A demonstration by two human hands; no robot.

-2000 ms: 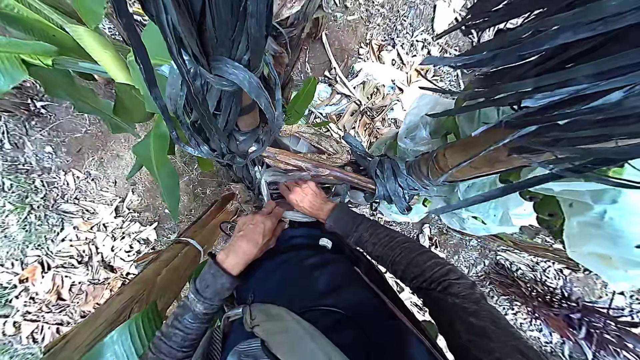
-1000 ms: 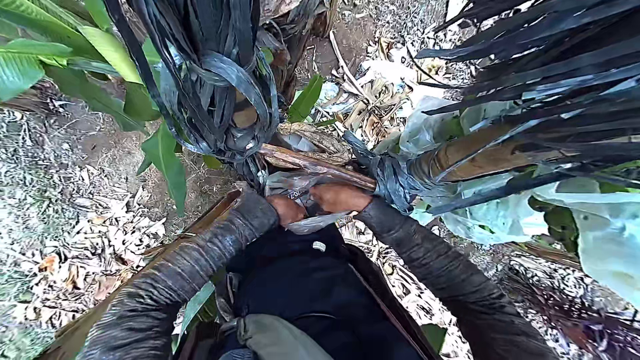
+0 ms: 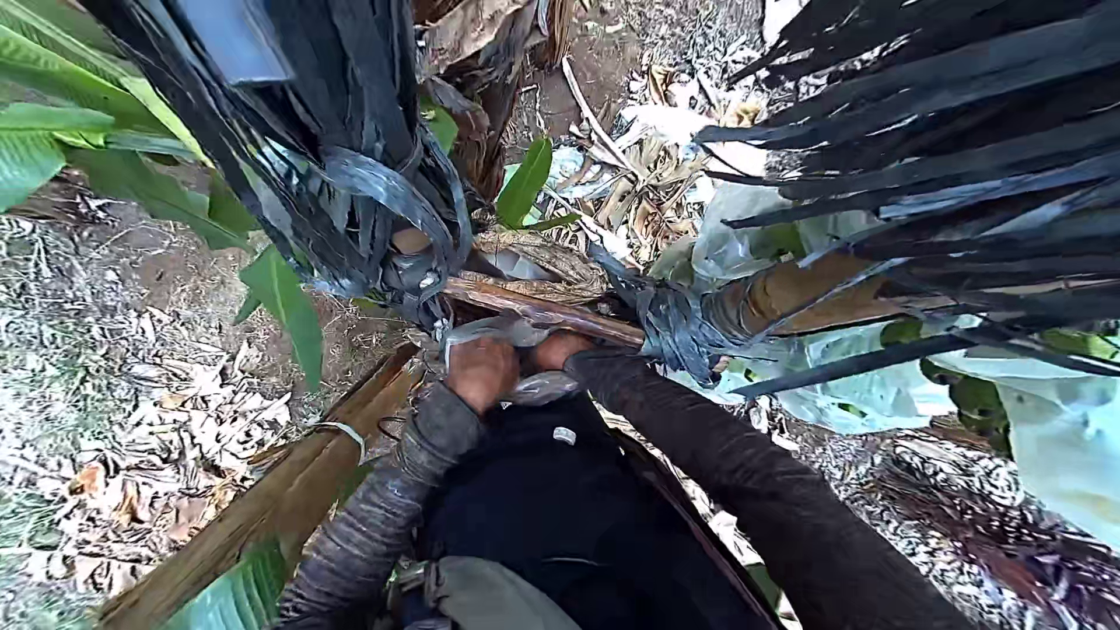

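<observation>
My left hand (image 3: 483, 373) is closed on a strip of translucent plastic film (image 3: 499, 329) near my waist. Just right of it, my right hand (image 3: 560, 350) grips the same film, its fingers mostly hidden by the sleeve and film. Part of the film hangs in a loop between and below the hands. Directly beyond the hands lies a brown wooden pole (image 3: 547, 311). At its left end stands a bundle of black plastic strips (image 3: 359, 114); at its right end, dark plastic strips (image 3: 678, 324) are wound around a thicker pole (image 3: 796, 293).
Long black strips (image 3: 919, 149) fan out at upper right, above pale plastic sheeting (image 3: 866, 376). Broad green leaves (image 3: 284, 302) stand at left. A brown trunk or post (image 3: 280, 490) slants at lower left, tied with a white band. Dry leaves (image 3: 192, 437) litter the ground.
My left hand, lower and left two seconds ago, is now up beside the right at the pole. The film between the hands is bunched and looped more visibly than in the first frame.
</observation>
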